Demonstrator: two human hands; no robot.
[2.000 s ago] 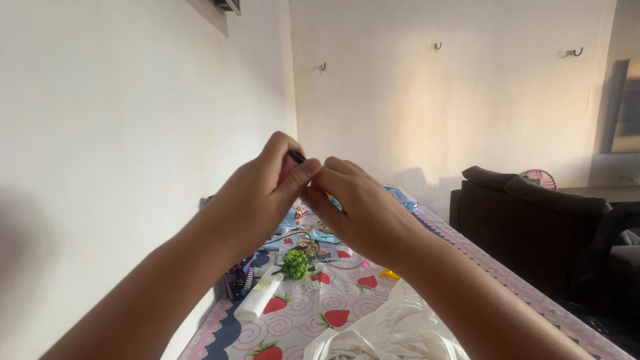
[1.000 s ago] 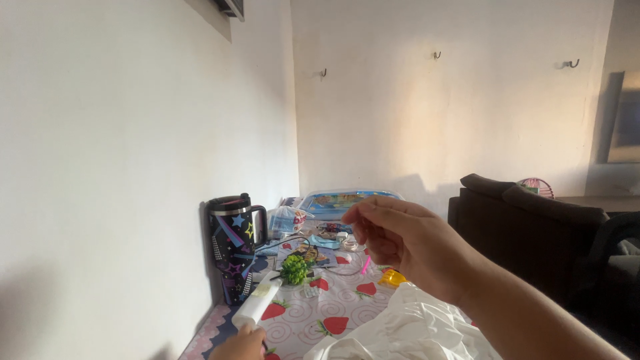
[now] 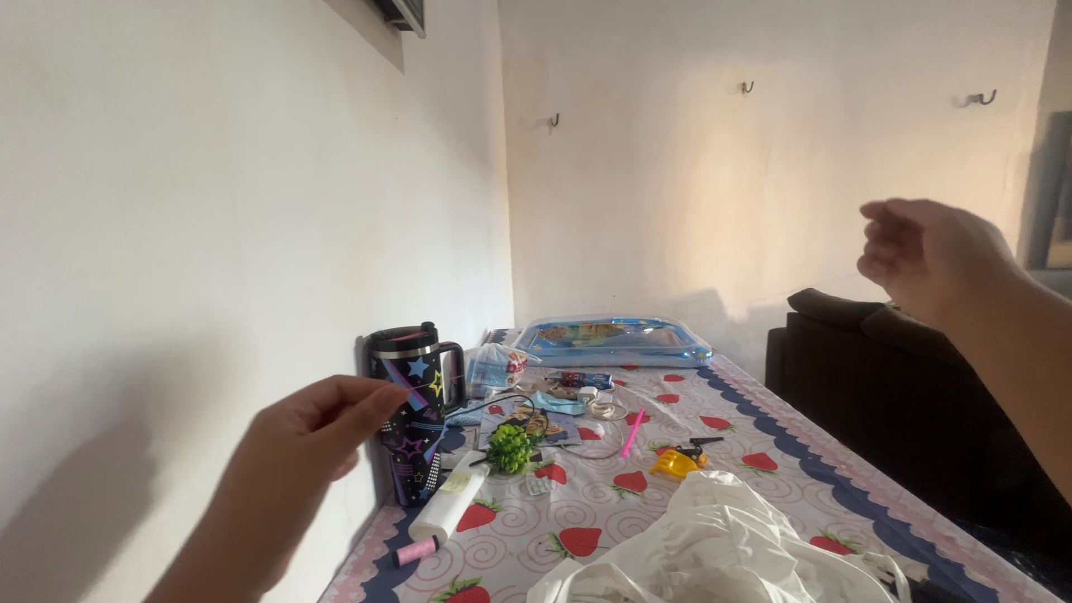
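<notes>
My left hand [image 3: 322, 444] is raised at the lower left, thumb and forefinger pinched, with a faint thin line, like thread, at the fingertips; the tumbler stands just behind it. My right hand [image 3: 930, 247] is up at the right with curled fingers, far from the left one; whether it grips anything thin is too fine to tell. A spool of pink thread [image 3: 415, 551] lies at the table's left edge, beside a white bottle [image 3: 452, 498]. White fabric or plastic [image 3: 712, 544] is heaped at the near edge of the table.
A patterned tumbler [image 3: 409, 419] stands by the left wall. The strawberry tablecloth [image 3: 578, 540] bears a green plant [image 3: 509, 448], a pink stick [image 3: 633, 432], a yellow hair clip [image 3: 674, 463], cables and a blue plastic package [image 3: 615, 342]. A dark sofa [image 3: 837, 360] stands at right.
My hands were together in front of me and are now wide apart. The left hand went down by the white bottle, then rose; the right hand moved to the right.
</notes>
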